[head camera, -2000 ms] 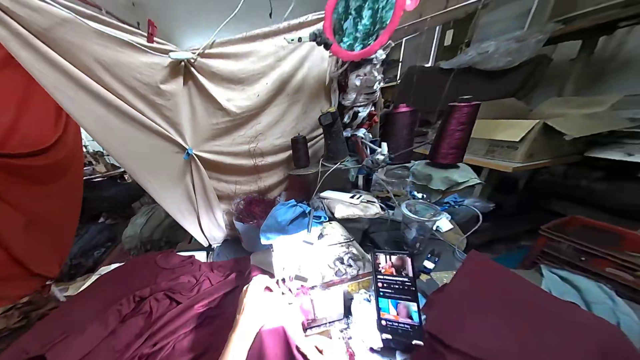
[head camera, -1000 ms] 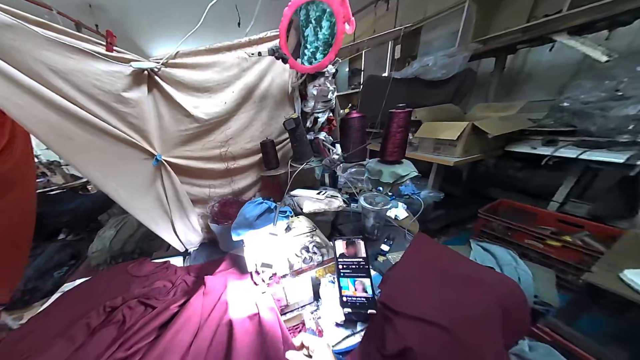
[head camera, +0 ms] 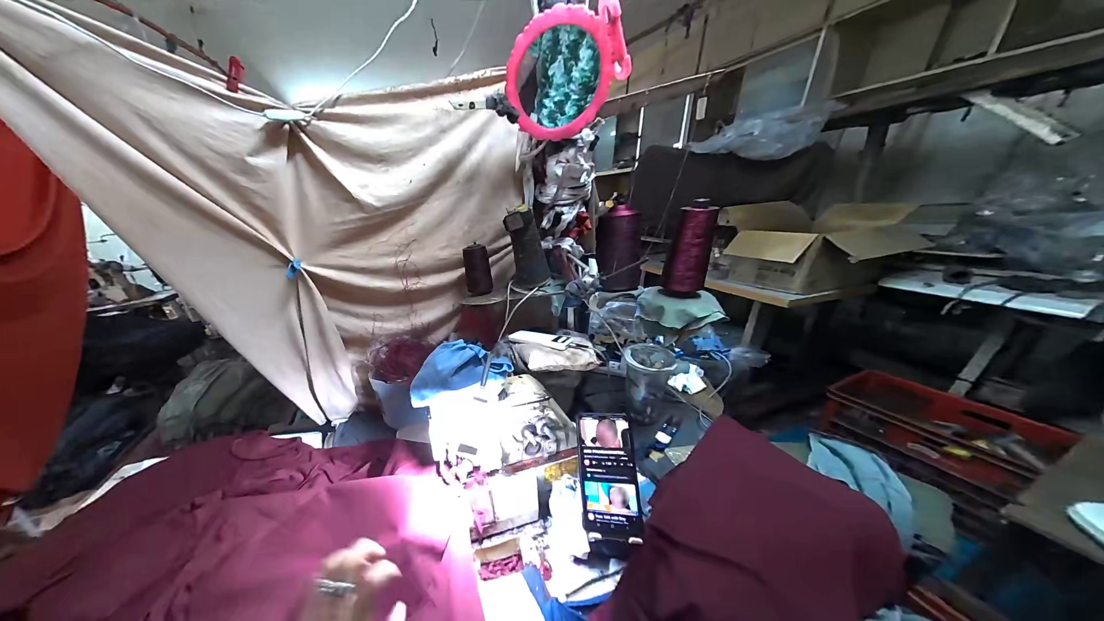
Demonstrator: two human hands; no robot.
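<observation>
My left hand [head camera: 358,573], blurred and with a silver-coloured band on it, is at the bottom edge over maroon cloth [head camera: 285,526]. Its fingers are bent; whether they pinch the cloth cannot be told. My right hand is out of view. To the right of the hand, a sewing machine [head camera: 530,423] is partly washed out by a bright lamp. A smartphone [head camera: 609,483] with a lit screen stands upright beside it. Another maroon cloth piece [head camera: 759,526] is draped on the right. Blue cloth [head camera: 457,371] lies behind the machine's left part.
Maroon thread cones [head camera: 690,250] stand behind the machine, near a clear plastic container [head camera: 649,371]. A pink-framed mirror [head camera: 562,73] hangs above. A beige curtain [head camera: 388,198] spans the left. On the right are an open cardboard box [head camera: 789,259] and a red crate [head camera: 949,414].
My left hand was by the machine's lit area two seconds ago; now it is lower and over the cloth at the left. More cloth shows spread left of the machine.
</observation>
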